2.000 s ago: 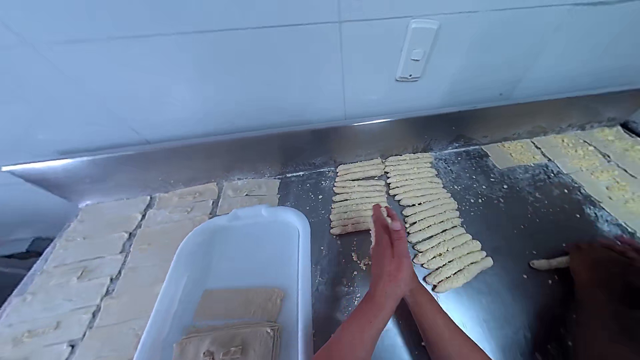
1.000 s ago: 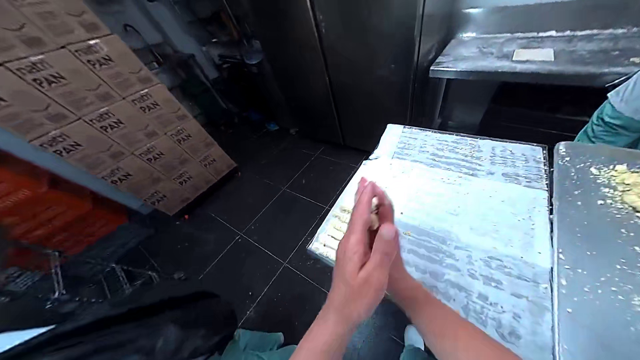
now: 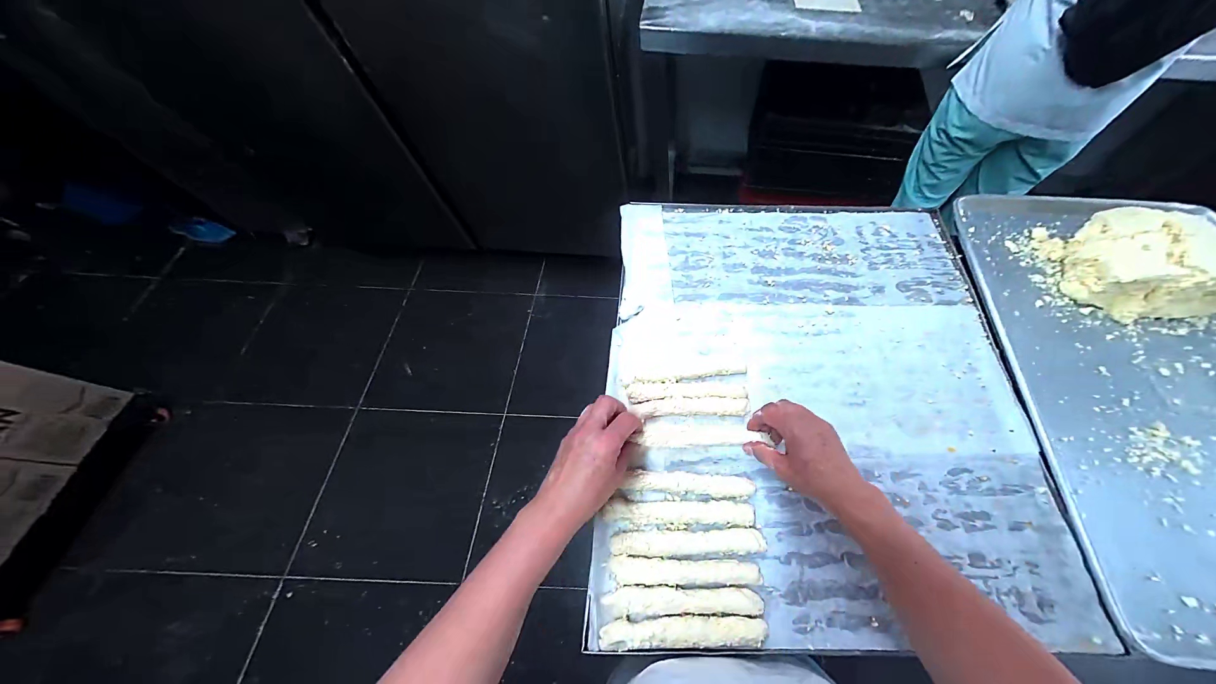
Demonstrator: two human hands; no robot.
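Observation:
A raw dough stick [image 3: 698,435] lies across the left side of a paper-lined baking tray [image 3: 883,380]. The fingers of my left hand [image 3: 600,442] hold its left end, and those of my right hand [image 3: 798,446] hold its right end. Beyond it lie several thinner-looking dough sticks [image 3: 689,390]. On the near side, more crumb-coated dough sticks [image 3: 684,572] form a column of roughly parallel pieces down to the tray's front edge. Greasy marks and crumbs show on the paper to the right.
At the right, a metal tray [image 3: 1073,418] holds a big lump of dough [image 3: 1140,261] and loose crumbs. A person in teal trousers [image 3: 959,152] stands behind, beside a steel table [image 3: 807,33]. Cardboard boxes [image 3: 47,446] are at the left, on the dark tiled floor [image 3: 380,494].
My hands, pressed together with dough between them a second ago, have parted and now hold a dough stick's ends low over the tray. The view has turned from the steel worktop to this tray.

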